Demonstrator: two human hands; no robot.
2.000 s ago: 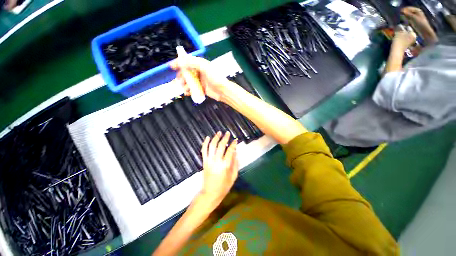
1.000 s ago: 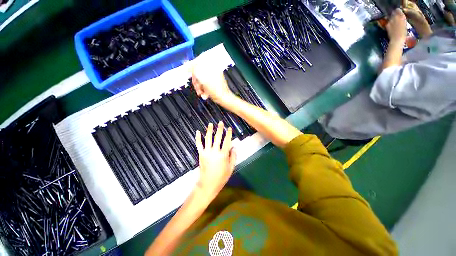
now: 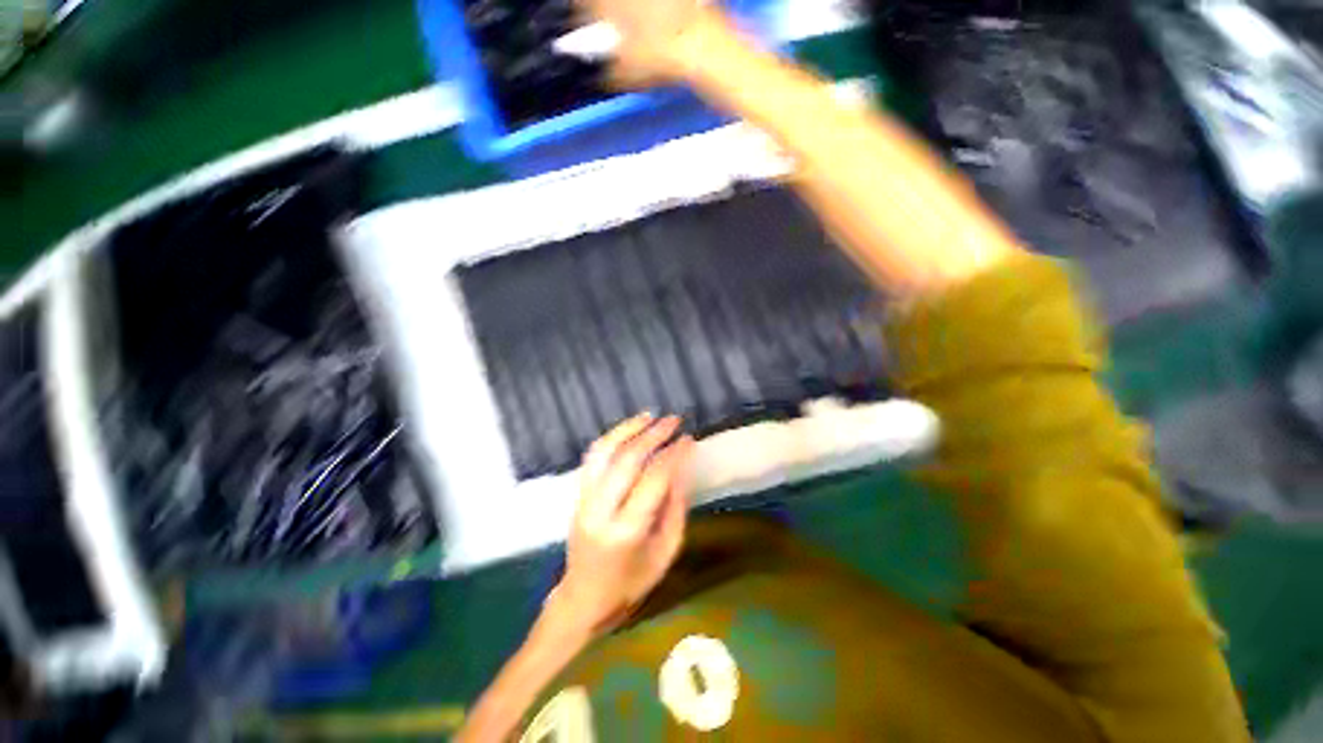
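The frame is blurred. A row of long black housings lies side by side on a white sheet. My left hand rests at the near ends of the housings, fingers slightly spread, holding nothing that shows. My right hand is over the blue bin at the top edge, closed around a white hand tool whose tip sticks out to the left. Small black parts fill the bin. Whether the right hand also holds a part cannot be told.
A left black tray is heaped with thin parts. A right black tray with parts stands beyond my right arm. A second white sheet with black bodies is at the far left. A blurred grey shape, perhaps the neighbouring person, shows at the right edge.
My right hand has moved up from the housings to the blue bin. The view has shifted, so the bench appears lower and further right. My left hand stays at the near ends.
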